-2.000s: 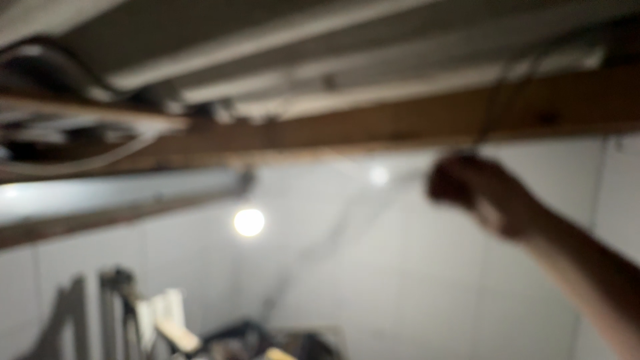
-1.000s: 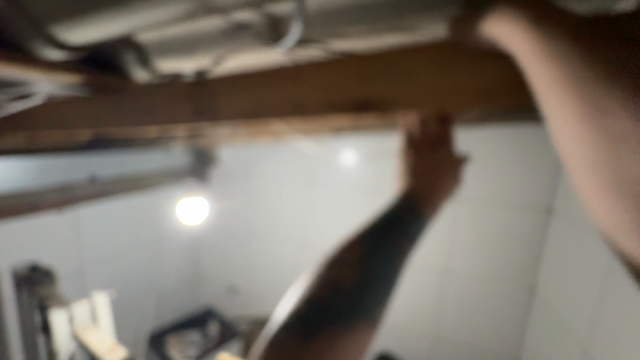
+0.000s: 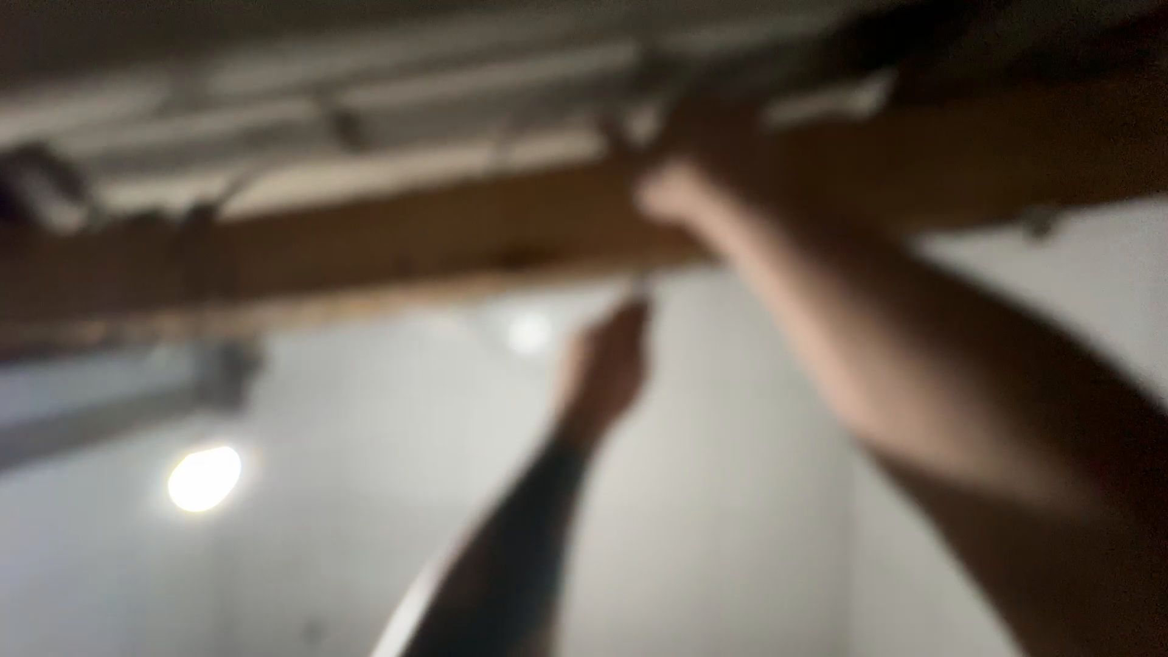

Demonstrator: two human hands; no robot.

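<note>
A long wooden beam [image 3: 411, 228] crosses the view under a corrugated roof sheet [image 3: 274, 109]. My right hand [image 3: 693, 164] is raised to the upper part of the beam, in shadow near the roof; its fingers are blurred and partly hidden. Just below the beam's lower edge is my left hand [image 3: 607, 365], with the fingers pointing up; something thin and dark may rise from its fingertips, but blur hides what it is. Dark cable-like shapes [image 3: 214, 205] lie along the beam's top at the left.
A lit round bulb [image 3: 204, 478] glows at the lower left, below a long lamp fixture or rail [image 3: 109, 420] near the wall. Pale wall panels [image 3: 730, 474] stand behind my arms. A dark bundle [image 3: 41, 187] sits between the roof and the beam at the far left.
Two seconds ago one hand showed at the beam's underside; now both arms are raised. Since one second ago my right hand has come further into view at the beam's top. The view has tilted upward.
</note>
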